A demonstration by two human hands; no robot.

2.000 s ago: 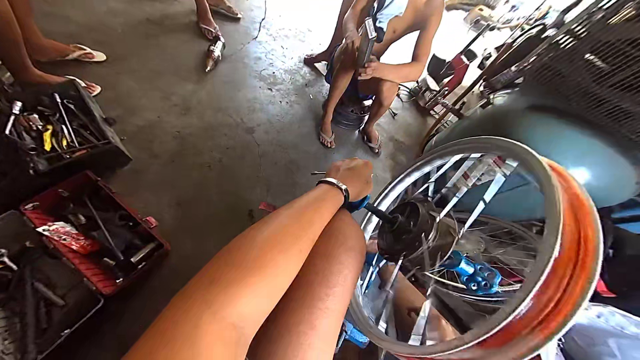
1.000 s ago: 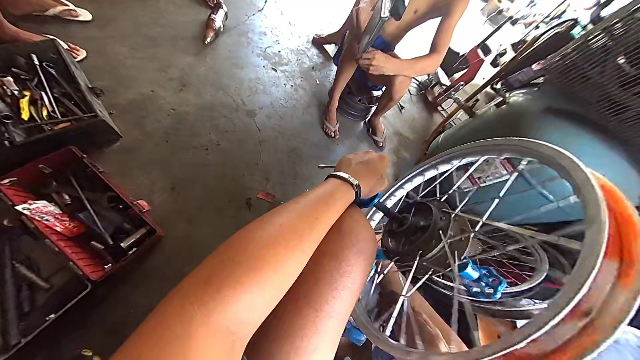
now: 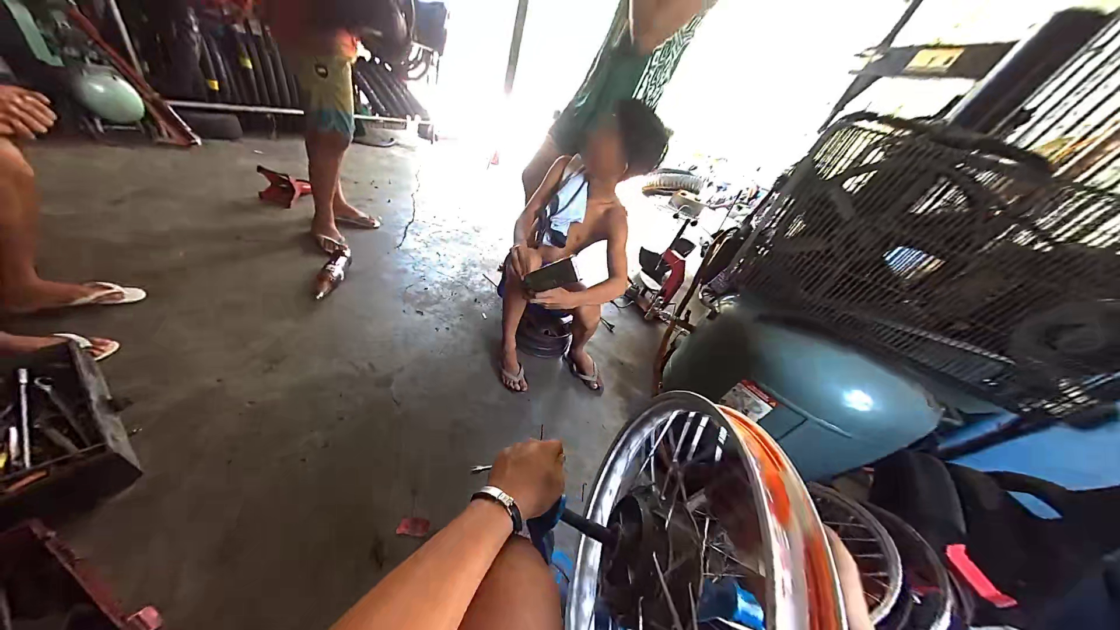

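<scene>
My left hand (image 3: 529, 477), with a bracelet on its wrist, is closed beside the hub, left of a spoked motorcycle wheel rim (image 3: 779, 490). A thin metal rod (image 3: 481, 469) sticks out from the fist. Below the fist lies something blue, and a dark axle (image 3: 586, 527) runs from there to the wheel's dark hub (image 3: 643, 551). The rim stands tilted and bears orange colour on its outer face. Behind the spokes is a blue metal part (image 3: 739, 605). Skin shows past the rim's right edge; whether it is my right hand or another part of me I cannot tell.
A seated person (image 3: 569, 236) holds a dark flat object; other people stand or sit beyond. Toolboxes (image 3: 114, 429) lie at left, a bottle (image 3: 331, 273) on the floor. A teal tank (image 3: 814, 394) and more wheel rims (image 3: 875, 534) are at right.
The view has swung up, bringing in more of the room. The wheel now appears more edge-on. The seated person's dark object has gone from upright to lying lower, near the knees.
</scene>
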